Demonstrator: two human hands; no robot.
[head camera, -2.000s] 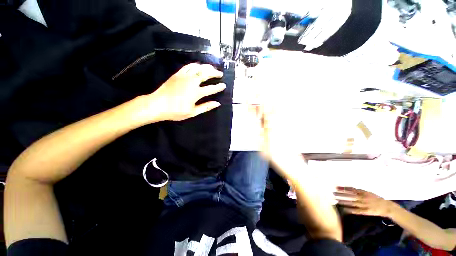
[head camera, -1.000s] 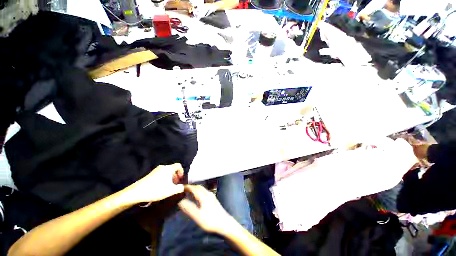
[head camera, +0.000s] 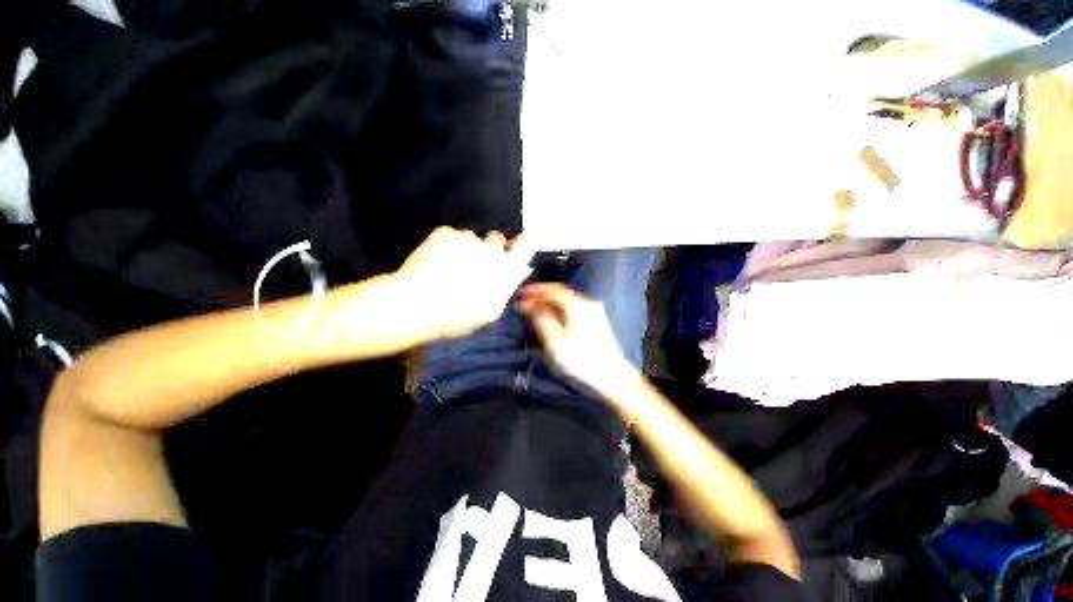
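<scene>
The black garment (head camera: 271, 141) lies heaped on the left side of the white table and over my lap. My left hand (head camera: 465, 282) has its fingers closed on the garment's edge at the table's front edge. My right hand (head camera: 571, 329) is just to the right and lower, blurred, with fingers bent near the same dark cloth; whether it grips the cloth is unclear. A white loop (head camera: 288, 265) shows on the black cloth behind my left forearm. Only a small dark part of the machine's needle area (head camera: 506, 21) shows at the top edge.
The white table (head camera: 706, 141) bears dark red scissors (head camera: 992, 168), yellow-handled snips (head camera: 912, 109) and tan scraps (head camera: 877, 168) at the right. A pale pink stack (head camera: 894, 318) lies below its front edge. More black cloth (head camera: 824, 470) lies at lower right.
Both hands have come from the machine area and open table to the table's front edge, close together. The view has tilted down again since one second ago. The other person's hand at right is gone.
</scene>
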